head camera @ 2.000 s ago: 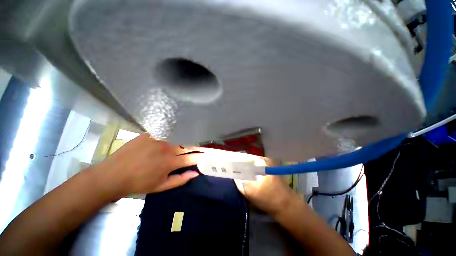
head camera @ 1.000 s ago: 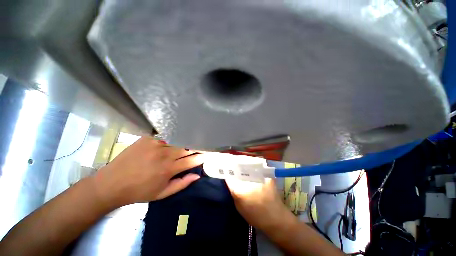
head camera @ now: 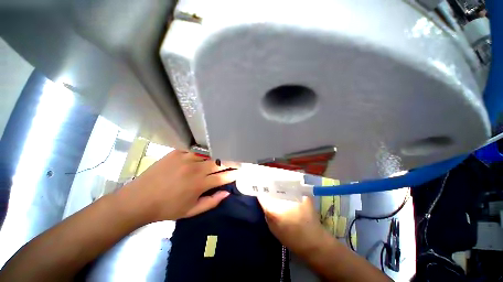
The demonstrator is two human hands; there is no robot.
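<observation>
A dark fabric piece (head camera: 231,248) lies below the sewing machine head (head camera: 353,77), with a small yellow sticker (head camera: 210,246) on it and a zipper line (head camera: 284,264) along its right edge. My left hand (head camera: 171,184) rests at the fabric's upper left edge, thumb and fingers apart. My right hand (head camera: 295,220) is at its upper right edge, its fingers hidden behind a white marked block (head camera: 276,188) on a blue hose (head camera: 380,185). Whether either hand grips the fabric cannot be seen.
Pale template parts with yellow edges (head camera: 331,212) show on both sides of the hands. Black cable loops (head camera: 353,224) and a slim dark tool (head camera: 393,245) lie to the right. A dark heap (head camera: 449,212) is further right. Shiny metal (head camera: 41,148) is at the left.
The view has shifted, so the machine head, block, hands and fabric appear further right. Both hands stay at the fabric's upper edge with little change in pose.
</observation>
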